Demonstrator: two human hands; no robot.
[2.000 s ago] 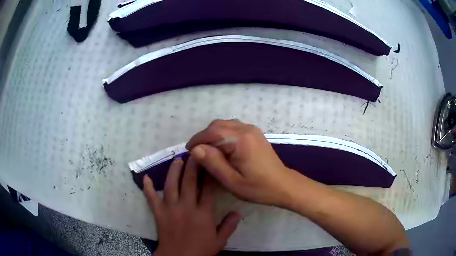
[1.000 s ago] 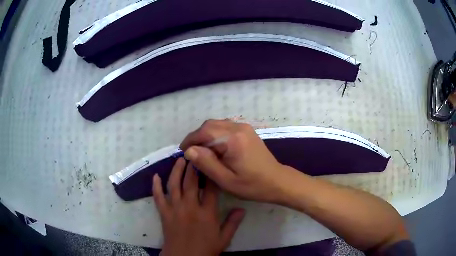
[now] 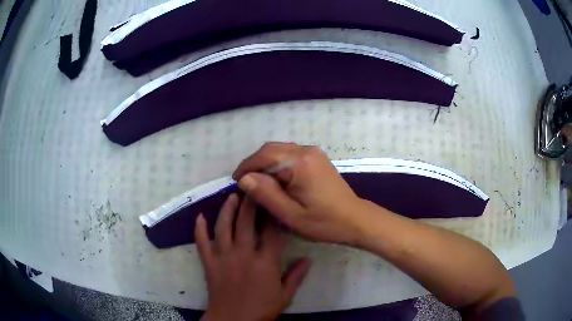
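Observation:
A curved dark purple collar piece (image 3: 407,194) lies nearest me, with a white interfacing edge (image 3: 182,202) along its outer curve. A thin dark line shows on the white strip at the right. My right hand (image 3: 295,188) holds a thin whitish marking pen (image 3: 280,166), its blue-violet end at the white edge left of the piece's middle. My left hand (image 3: 244,257) lies palm down, fingers apart, on the purple cloth just below the pen, holding nothing between the fingers. Both hands hide the middle of the piece.
Another purple piece (image 3: 282,78) lies beyond, and a small stack of them (image 3: 301,15) at the top. A black fabric strip (image 3: 78,47) is at upper left. A steam iron (image 3: 553,122) stands at the right edge. Thread ends (image 3: 103,219) dot the pale table cover (image 3: 188,144).
The view first swung so the table things shifted left, then back slightly right. My right hand still grips the pen at nearly the same part of the edge, and my left hand stays on the cloth.

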